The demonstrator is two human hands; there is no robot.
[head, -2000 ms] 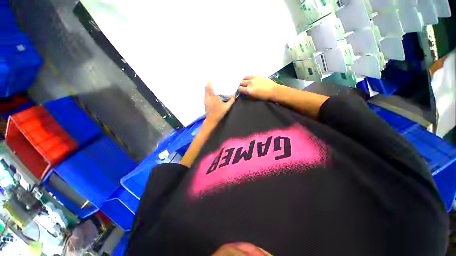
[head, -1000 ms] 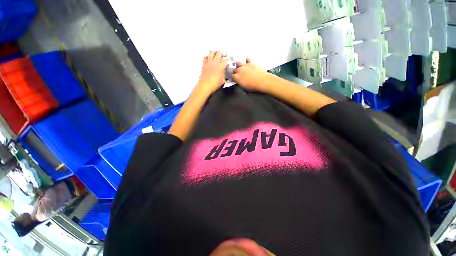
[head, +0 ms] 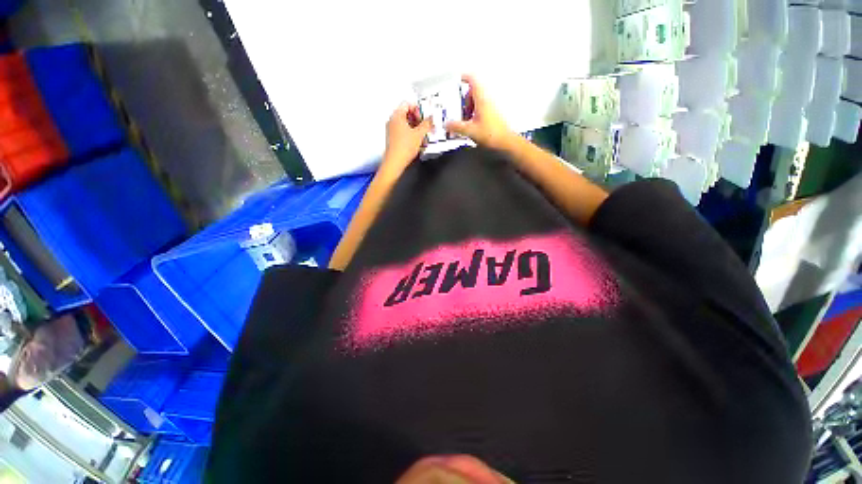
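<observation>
A small white carton (head: pixel 442 109) with dark marks on its face is held at the table's near edge, close to my body. A pale flap shows at its far end and another pale edge at its near end. My left hand (head: pixel 406 132) grips its left side, with the thumb on the face. My right hand (head: pixel 480 115) grips its right side, fingers around the edge and thumb on the face. What is inside the carton cannot be told.
The white table (head: pixel 378 38) has a dark left edge. Rows of green-printed cartons (head: pixel 593 102) with raised pale flaps stand at right. An open blue tote (head: pixel 213 267) beside me at left holds a small white box (head: pixel 269 246). Blue totes and a red-orange tote (head: pixel 28 123) stand farther left.
Both hands have moved slightly forward and apart, and the white carton now shows face up between them. The view has shifted, showing more of the open blue tote.
</observation>
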